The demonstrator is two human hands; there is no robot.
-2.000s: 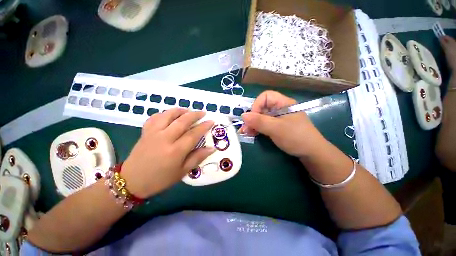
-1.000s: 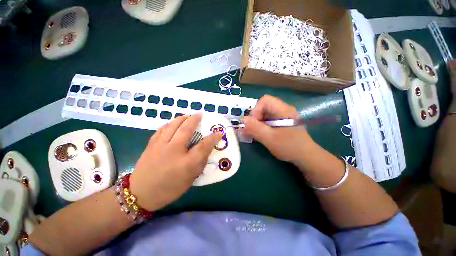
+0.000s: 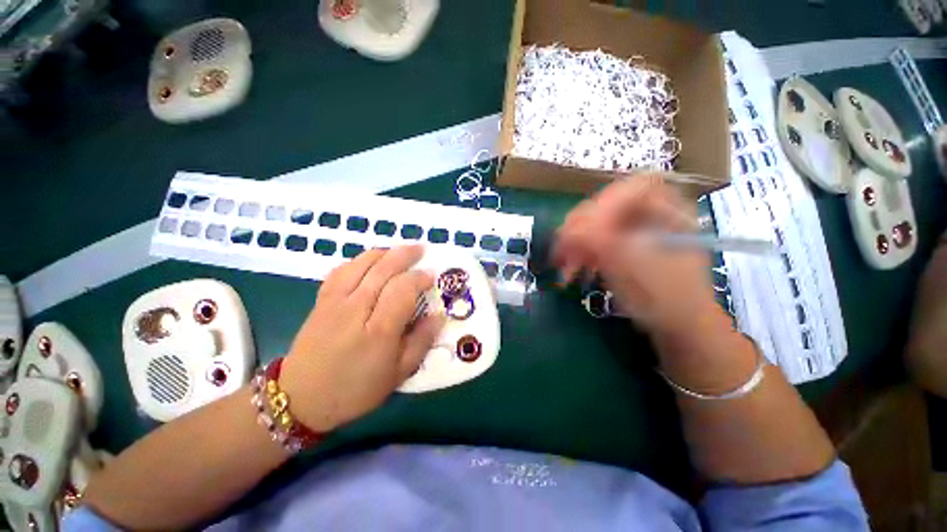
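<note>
A cream front cover (image 3: pixel 444 364) with red-copper round details lies flat in front of me. My left hand (image 3: pixel 363 322) rests over its left part and holds it, hiding its grille. A white die-cut sheet (image 3: pixel 343 229) with two rows of dark openings lies just behind the cover. My right hand (image 3: pixel 633 249) is blurred, raised to the right of the cover. It holds slim pale tweezers (image 3: pixel 716 243) that point out to the right; their tips are not clear. A thin white ring (image 3: pixel 597 303) lies beside the right hand.
An open cardboard box (image 3: pixel 613 179) of white rings stands at the back. Loose rings (image 3: pixel 470 187) lie left of it. A stack of die-cut sheets (image 3: pixel 794 291) lies right. More covers (image 3: pixel 187 353) lie left, far left and right. Another person's arm (image 3: pixel 926 312) shows at the right edge.
My right hand with the tweezers has moved away from the cover to the right. A loose ring now shows beside it. The left hand stays on the cover.
</note>
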